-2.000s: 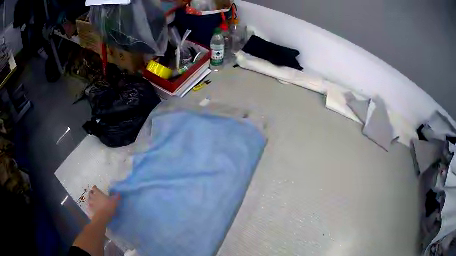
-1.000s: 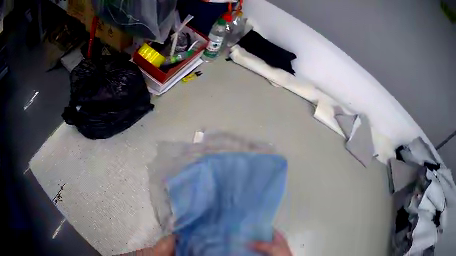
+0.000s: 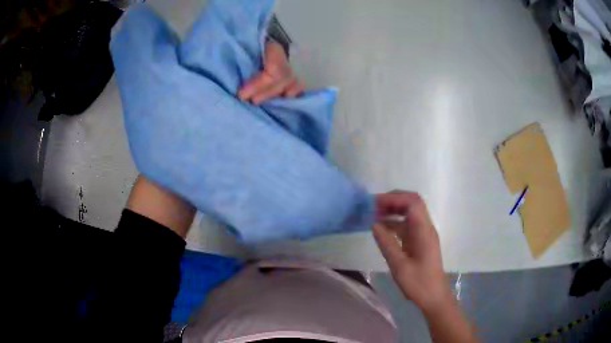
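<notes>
The light-blue panels (image 3: pixel 221 151) hang in a loose folded bundle above the near left of the table. My left hand (image 3: pixel 271 77) comes from under the fabric, its forearm partly hidden by it, and its fingers clasp the bundle's folded upper part. My right hand (image 3: pixel 405 231) pinches the bundle's right end, slightly blurred. The brown pattern card (image 3: pixel 542 194) lies on the table at the right, with the blue-purple marking pen (image 3: pixel 518 200) at its notch. Neither hand touches them.
The pale table (image 3: pixel 402 80) has its near edge just before my body. A black plastic bag (image 3: pixel 74 60) is at the upper left. Grey and white cut pieces (image 3: pixel 593 60) are heaped along the right side. A dark scrap (image 3: pixel 591 278) lies at the lower right.
The blue panels were spread flat, then gathered, and are now lifted and folded over my left forearm. My right hand has come in to grip one end. The view has shifted toward the near edge.
</notes>
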